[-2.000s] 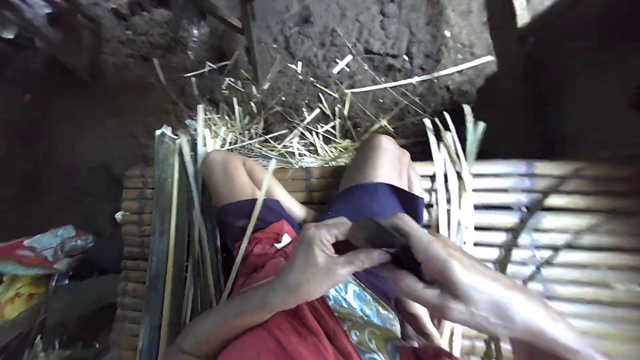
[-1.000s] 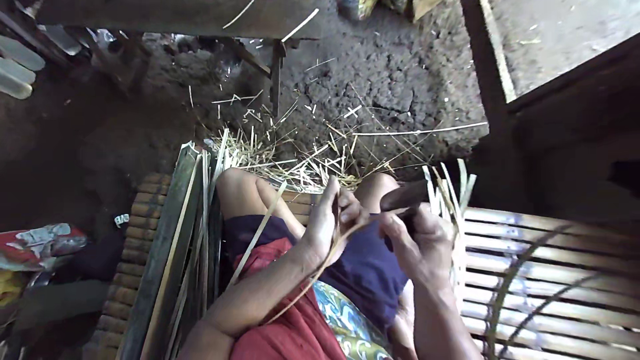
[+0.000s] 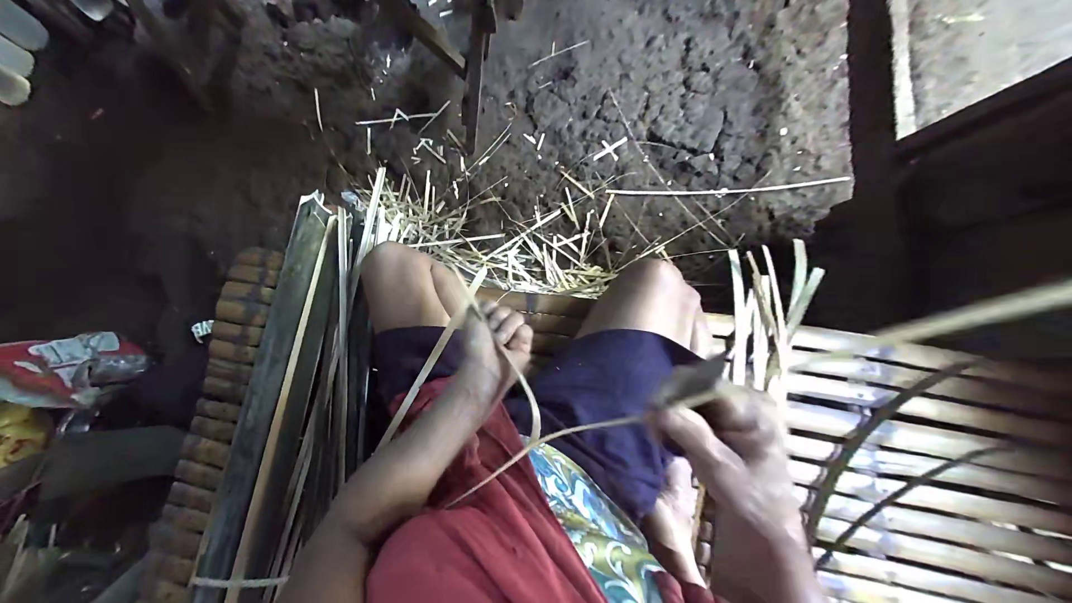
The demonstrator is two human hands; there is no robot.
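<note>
My left hand [image 3: 501, 339] is closed on a thin bamboo strip [image 3: 526, 394] above my left thigh; the strip loops down from it. Over my right thigh, my right hand [image 3: 733, 431] grips a dark-bladed knife [image 3: 691, 381], blurred, its handle hidden in the fingers. Another thin strip [image 3: 586, 427] runs from the right hand down to the left across my lap. A pale strip [image 3: 427, 368] slants beside my left forearm. A blurred pale strip [image 3: 971, 314] reaches from near the right hand to the right edge.
Split bamboo lengths [image 3: 280, 402] lie left of my legs. More cut strips [image 3: 766, 318] stand by my right knee on the slatted bamboo bench [image 3: 938, 494]. Shavings [image 3: 536, 255] litter the dirt floor before my knees. A red-and-white plastic package [image 3: 75, 368] lies at far left.
My hands, close together two seconds ago, are now well apart, the right one further right with the knife. A long pale strip now extends past the right hand.
</note>
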